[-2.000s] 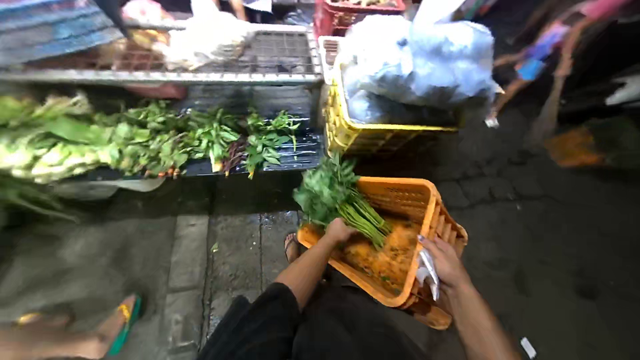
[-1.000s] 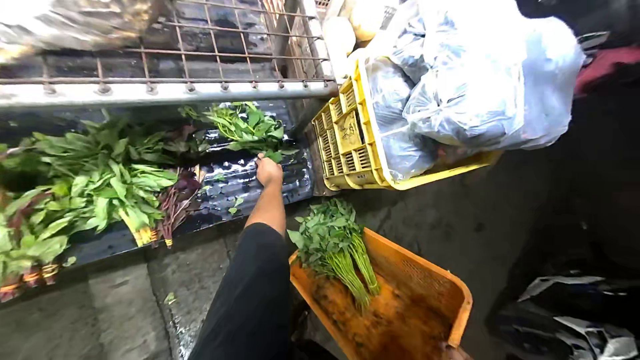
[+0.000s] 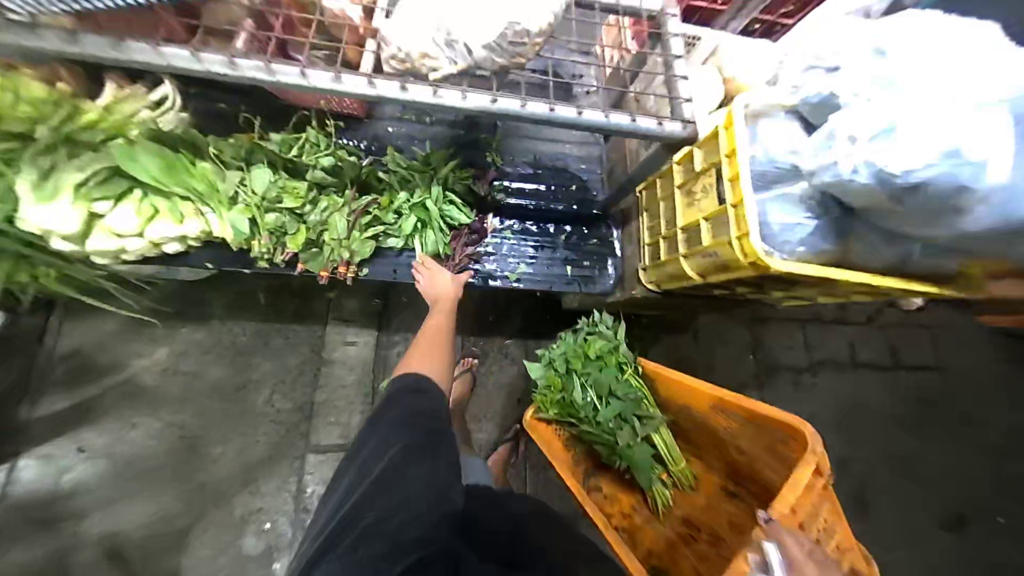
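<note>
My left hand [image 3: 440, 280] reaches to the shelf's front edge and is on the stems of a green leafy bunch [image 3: 428, 212]; whether its fingers grip them is unclear. Dark red stems [image 3: 466, 248] lie beside its thumb. At the bottom right, my right hand [image 3: 796, 552] is at the rim of an orange plastic crate [image 3: 740, 392], with a small whitish object against it; the hand is blurred and partly out of view. A leafy green bunch with long stems [image 3: 612, 400] lies in the crate, leaves over its left end.
More leafy vegetables [image 3: 280, 192] and pale-stemmed greens [image 3: 120, 216] line the black shelf surface [image 3: 552, 256] under a metal wire rack [image 3: 512, 100]. A yellow plastic crate [image 3: 696, 216] holding filled plastic bags [image 3: 888, 152] stands right of the shelf. My sandalled feet are on the paving.
My left hand has moved left along the shelf to another bunch. The green bunch at the shelf's right end a second ago is no longer there. Two seconds ago that hand was at the crate's bunch.
</note>
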